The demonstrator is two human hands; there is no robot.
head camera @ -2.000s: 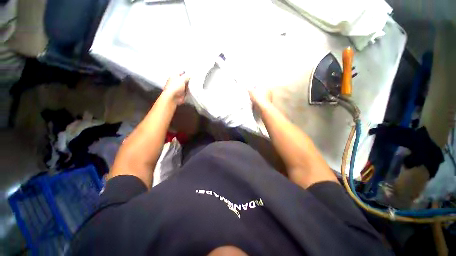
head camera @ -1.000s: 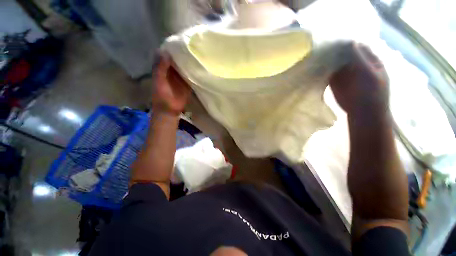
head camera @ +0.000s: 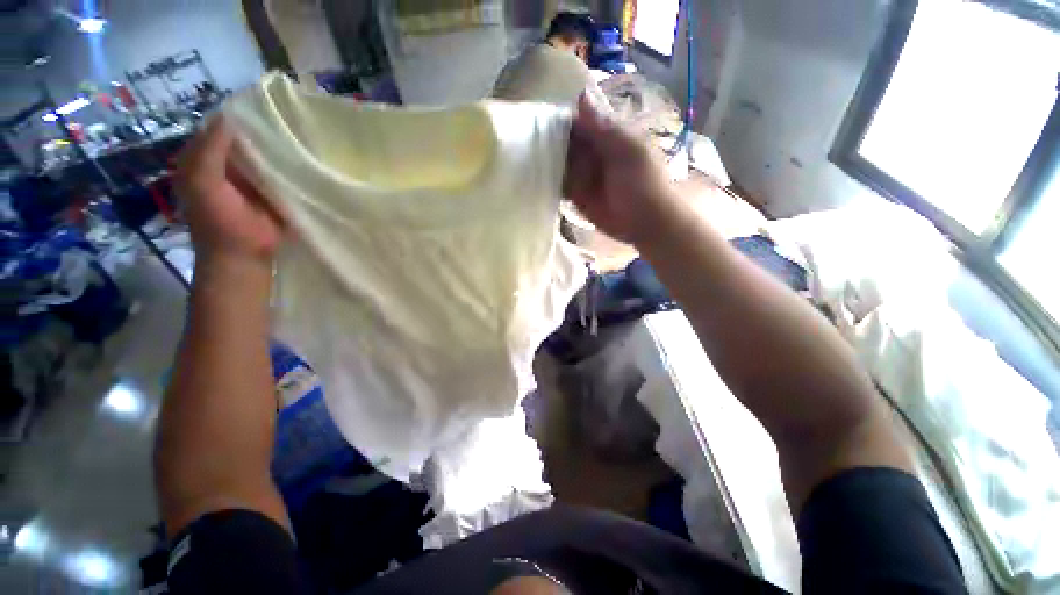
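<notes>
A cream-white knit top (head camera: 401,267) hangs spread open in the air in front of me. Its wide curved neckline is at the top and shows the yellowish inner cloth. My left hand (head camera: 230,192) grips it at its upper left corner. My right hand (head camera: 610,169) grips it at its upper right corner. The lower part of the top hangs free above a bright white cloth (head camera: 482,477). The fingertips are partly hidden by the cloth.
The ironing table (head camera: 744,465) runs along the right, with pale garments (head camera: 930,360) heaped on its far right side by the window. Another person (head camera: 544,72) is at the back. A blue basket (head camera: 305,430) is low on the left, partly hidden. Dark clothing lies at the far left.
The top was low at the table, then lifted and opened; now it is held higher and further left. My view has turned up towards the room. The iron is out of view.
</notes>
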